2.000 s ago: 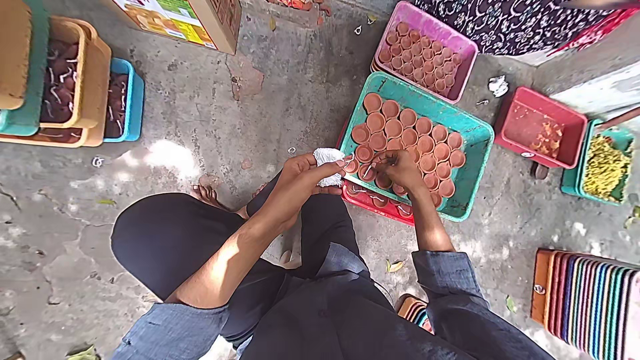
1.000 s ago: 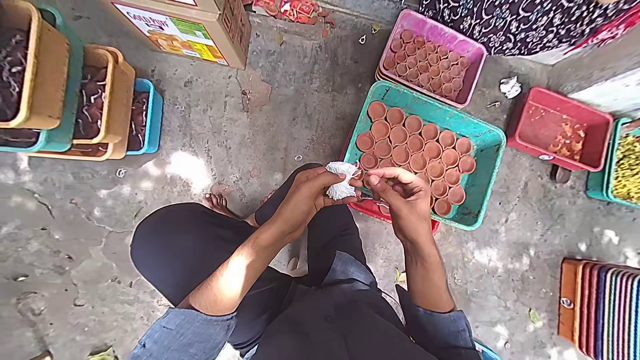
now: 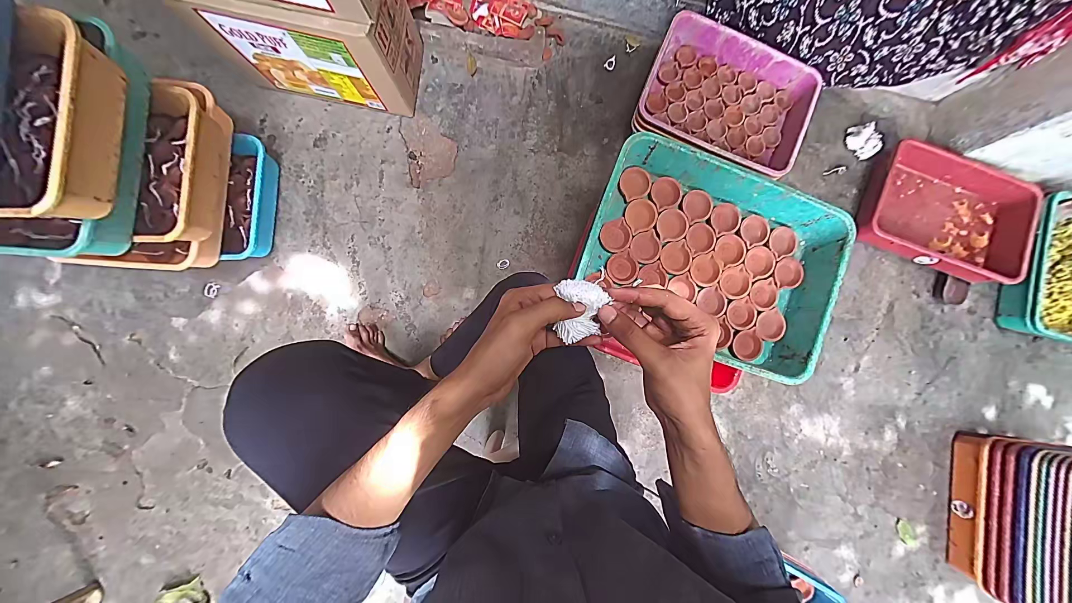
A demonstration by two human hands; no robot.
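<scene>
My left hand (image 3: pixel 529 322) holds a bundle of white cotton wicks (image 3: pixel 579 311) above my knees. The fingertips of my right hand (image 3: pixel 662 327) touch the bundle's right side, thumb and forefinger close together; whether they pinch a single wick I cannot tell. Just beyond my hands is a green plastic tray (image 3: pixel 825 293) with rows of small round clay cups (image 3: pixel 705 270), their open sides up. Part of a red tray (image 3: pixel 725 378) shows beneath the green one, mostly hidden by it and my right hand.
Behind the green tray stands a pink tray (image 3: pixel 808 109) of clay cups. A red tray (image 3: pixel 909 209) with orange bits lies right, beside a green container (image 3: pixel 1017 310). Stacked yellow trays (image 3: pixel 201 167), a blue tray (image 3: pixel 266 201) and a cardboard box (image 3: pixel 394 59) stand left. A striped stack (image 3: pixel 1009 519) is lower right.
My right hand was over the clay cups two seconds ago; it has moved left to the wick bundle. My left hand keeps hold of the bundle. The view has shifted somewhat.
</scene>
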